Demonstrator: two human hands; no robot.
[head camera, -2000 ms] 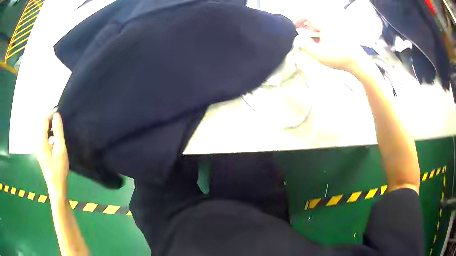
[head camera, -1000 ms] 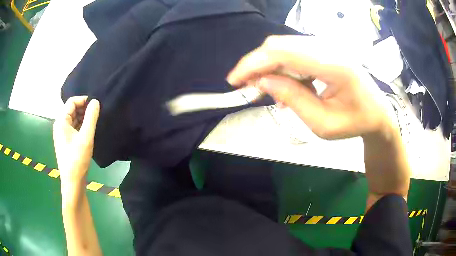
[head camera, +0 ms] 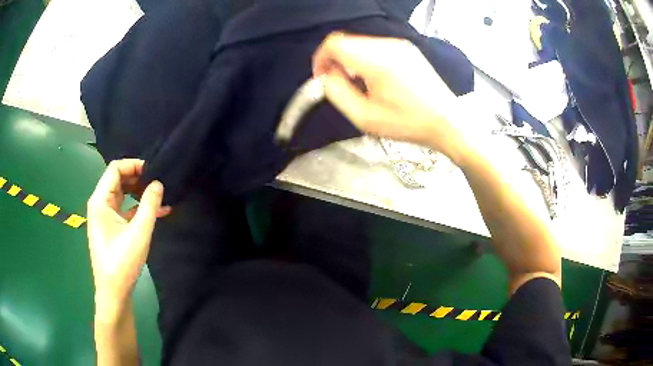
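A dark navy garment [head camera: 179,93] lies over the left part of the table and hangs over its front edge. My left hand [head camera: 125,207] pinches the garment's edge at the lower left, fingertips partly hidden by the cloth. My right hand [head camera: 379,86] is above the garment with thumb and fingers closed on the end of a white tape measure [head camera: 299,111]. The tape's short free end hangs down to the left, blurred, over the cloth.
The white table [head camera: 344,171] has a bunched pale strip [head camera: 408,168] near its front edge. A metal tool [head camera: 540,161], a white paper piece [head camera: 548,89] and more dark cloth [head camera: 594,78] lie on the right. The green floor [head camera: 50,264] has yellow-black tape.
My right hand has moved from the table's far side to above the garment, bringing the tape. My left hand has moved right with the garment edge, and the cloth has shifted and folded.
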